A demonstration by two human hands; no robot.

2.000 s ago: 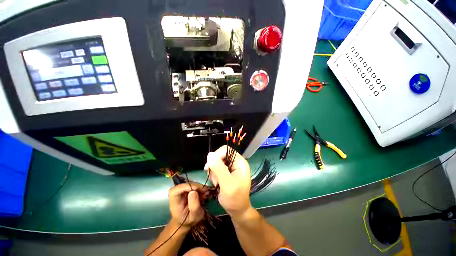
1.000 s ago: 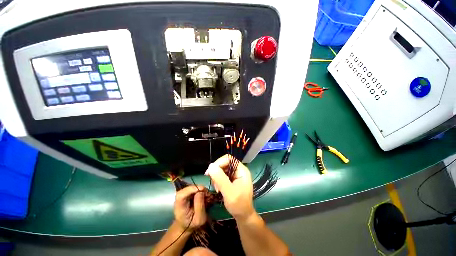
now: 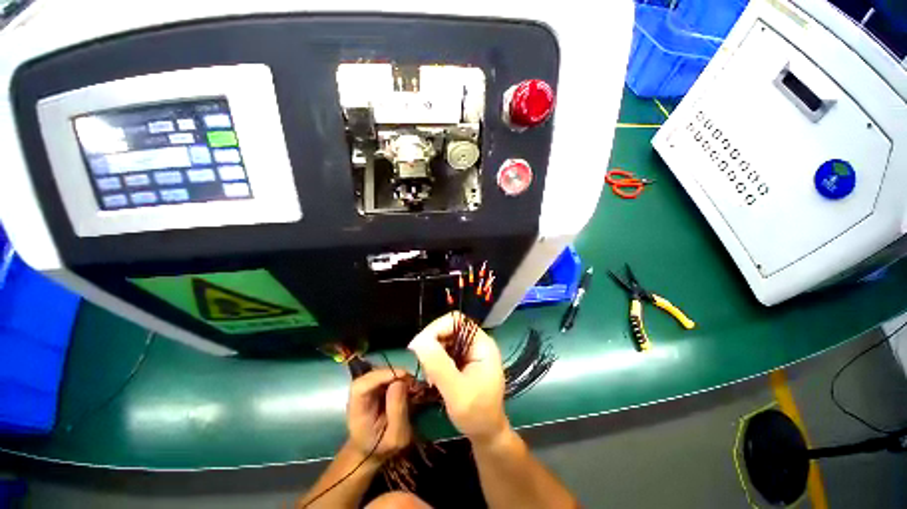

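Observation:
My right hand holds several thin black wires with orange-red tips fanned above the fingers, just below the wire feed slot of the black-fronted machine. A thin wire stands upright between the hand and the slot; I cannot tell whether its end is inside. My left hand is pinched on dark wires from the wire bundle, whose black strands spread right of my right hand, with orange and yellowish ends at the left. More wire ends hang below, over my lap.
The touch screen and warning label are left. The red emergency stop button is above a round push button. Pliers, a pen, orange-handled snips, a small blue bin and a white machine are right.
The view has shifted slightly, and the parts in the machine window have changed position since the earliest frame. Both hands keep their grips, with my right hand slightly lower from the slot.

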